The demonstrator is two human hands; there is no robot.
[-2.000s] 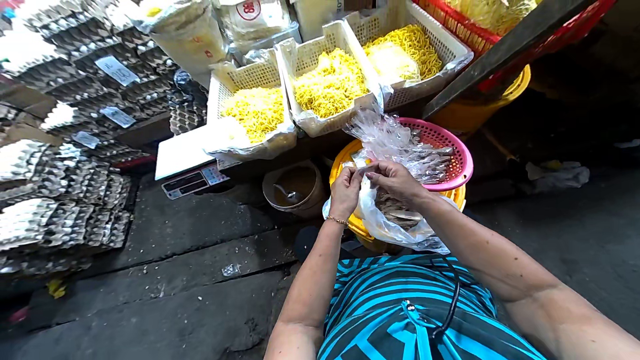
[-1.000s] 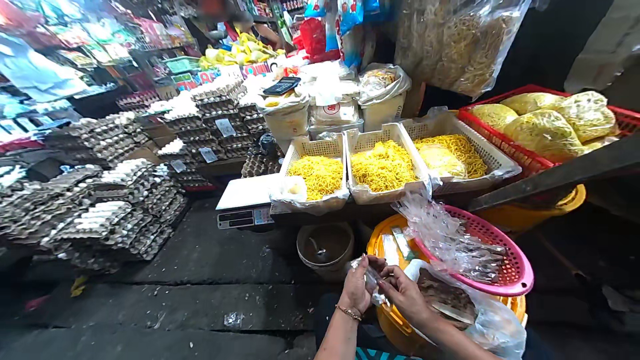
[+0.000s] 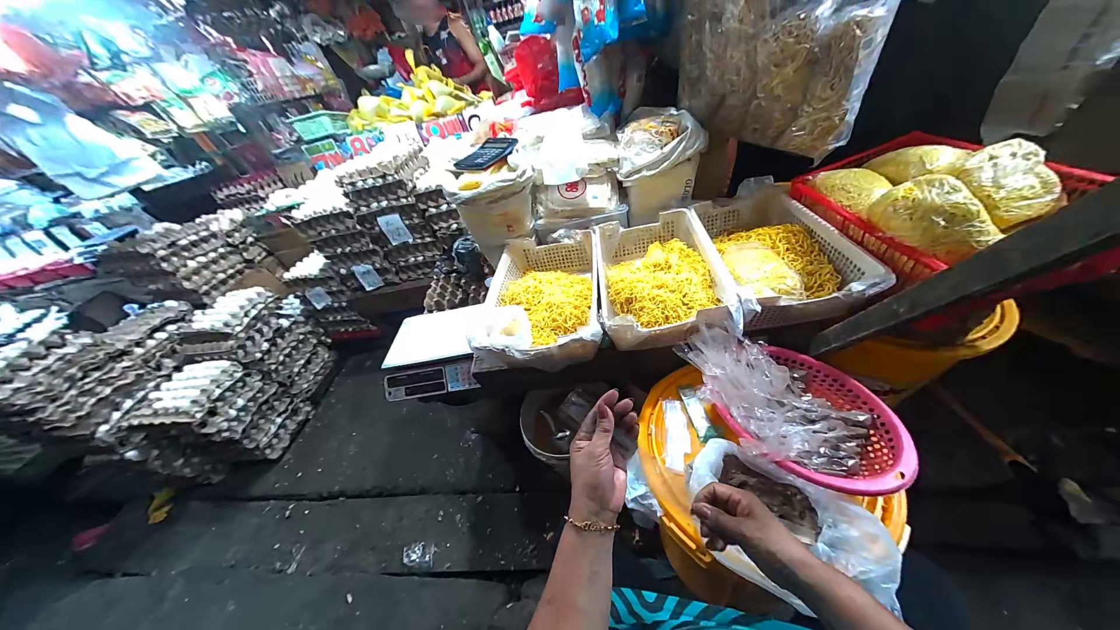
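Observation:
My left hand [image 3: 602, 459] is raised beside the yellow bucket, its fingers curled around what looks like a small clear plastic bag [image 3: 577, 408]. Lower and to the right, my right hand [image 3: 735, 518] has its fingertips drawn together over the edge of an open plastic bag [image 3: 862, 547] of brown dried pieces [image 3: 770, 500]; whether it pinches anything is unclear. That bag lies on the yellow lid [image 3: 658, 468]. Behind it, a pink plastic basket [image 3: 901, 459] holds filled clear bags [image 3: 787, 407]. Small flat packets [image 3: 676, 435] lie on the lid's left side.
Crates of yellow noodles [image 3: 662, 282] line the stall, beside a digital scale [image 3: 429, 354]. A bucket [image 3: 534, 429] stands below. Stacked egg trays [image 3: 219, 376] occupy the left. A dark beam [image 3: 971, 267] slants at right, before a red crate [image 3: 801, 188]. Another person [image 3: 455, 48] is far back.
My hands, together in both earlier frames, are now apart, the left higher and the right over the open bag. The view has tilted up strongly since the oldest frame.

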